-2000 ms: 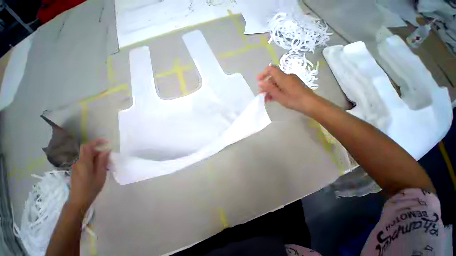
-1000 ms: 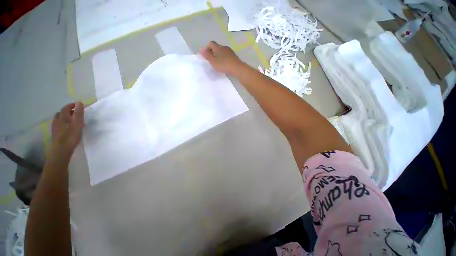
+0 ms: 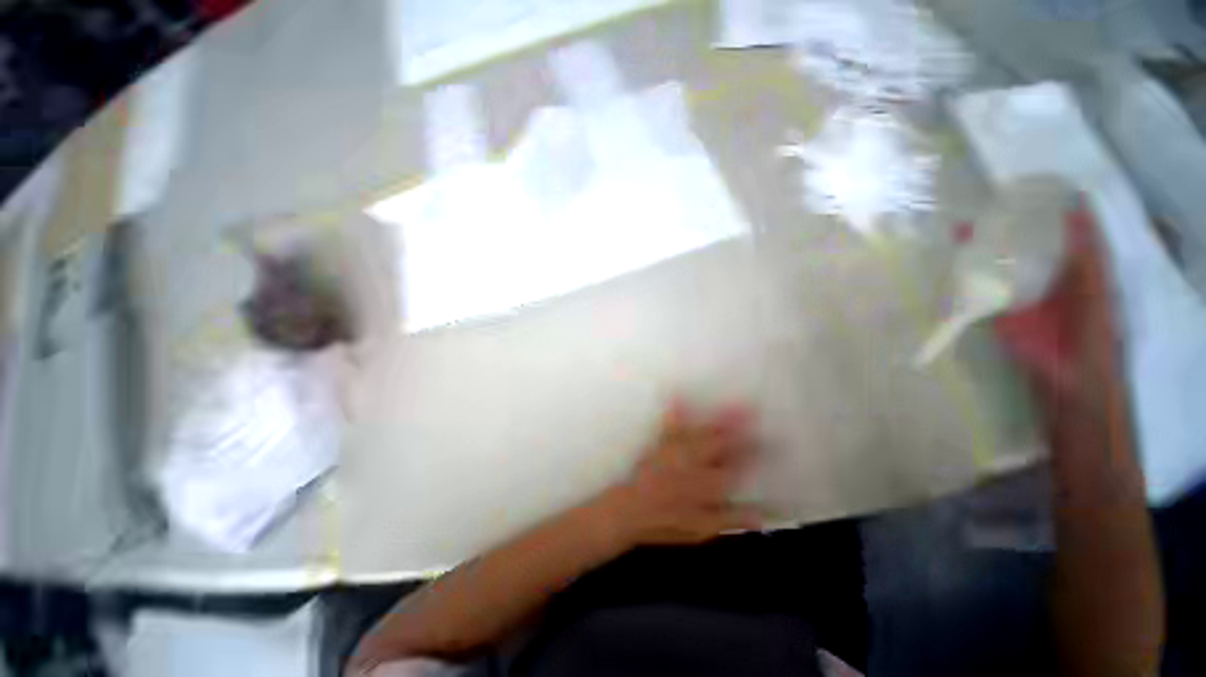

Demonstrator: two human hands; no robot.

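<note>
The picture is blurred. A white body panel (image 3: pixel 569 245) lies on the grey-beige table cover (image 3: pixel 556 437), left of centre. Its two straps show at the top edge, partly covered by the folded-over part. My right hand (image 3: pixel 1065 318) is at the right, closed around a clear glue bottle (image 3: pixel 1025 245) with its pale nozzle pointing down and left. My left hand (image 3: pixel 694 463) is near the table's front edge, below and right of the panel, touching neither panel nor bottle. Its fingers are blurred but look apart, with nothing seen in them.
A pile of short white strips (image 3: pixel 866 172) lies at the upper right. White cut panels (image 3: pixel 1164 357) lie behind and beside my right hand. A dark crumpled scrap (image 3: pixel 298 298) and a bundle of long white strips (image 3: pixel 245 443) are at the left. White pieces (image 3: pixel 218 648) lie below the table edge.
Both hands have let go of the white panel. My left hand has moved right and toward the front edge. My right hand has moved right and taken hold of the glue bottle.
</note>
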